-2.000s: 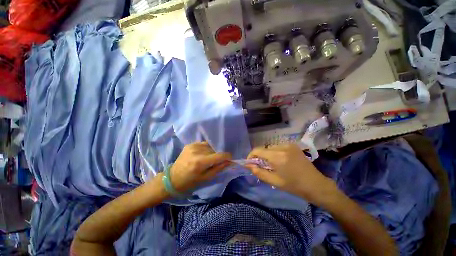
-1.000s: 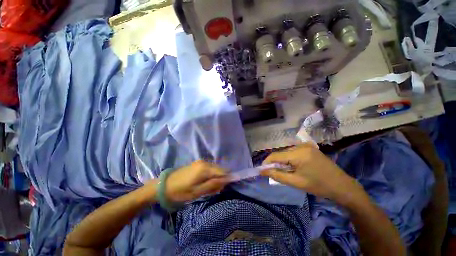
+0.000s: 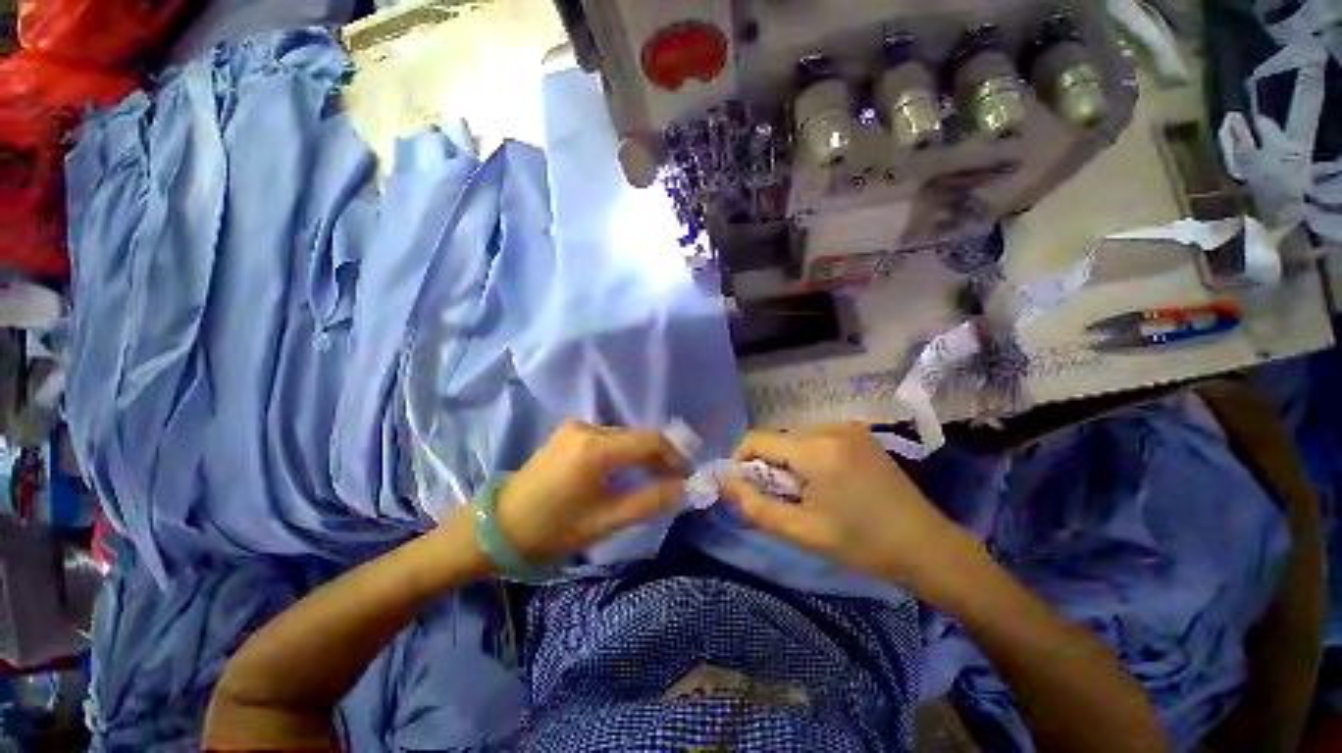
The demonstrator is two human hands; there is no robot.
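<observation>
My left hand [image 3: 596,486] and my right hand [image 3: 810,493] are close together above the lap, in front of the light blue cloth [image 3: 633,353]. A small white strip or label [image 3: 704,483] lies between my fingertips; its right part, with dark marks, is pinched in my right hand. A white end also shows at my left fingertips, which look parted; I cannot tell whether they grip it. The light blue cloth runs up under the lamp spot beside the overlock machine [image 3: 883,133].
Rumpled blue pile [image 3: 221,324] covers the left of the table. A carton [image 3: 1266,486] with blue cloth [image 3: 1133,544] is at the right. Red and blue snips [image 3: 1170,325] and white strips [image 3: 1280,147] lie on the right. Red bags [image 3: 44,133] are upper left.
The strip was stretched between both hands; now it is crumpled and short between the fingertips. My left fingers have spread apart, and both hands are closer together and slightly higher.
</observation>
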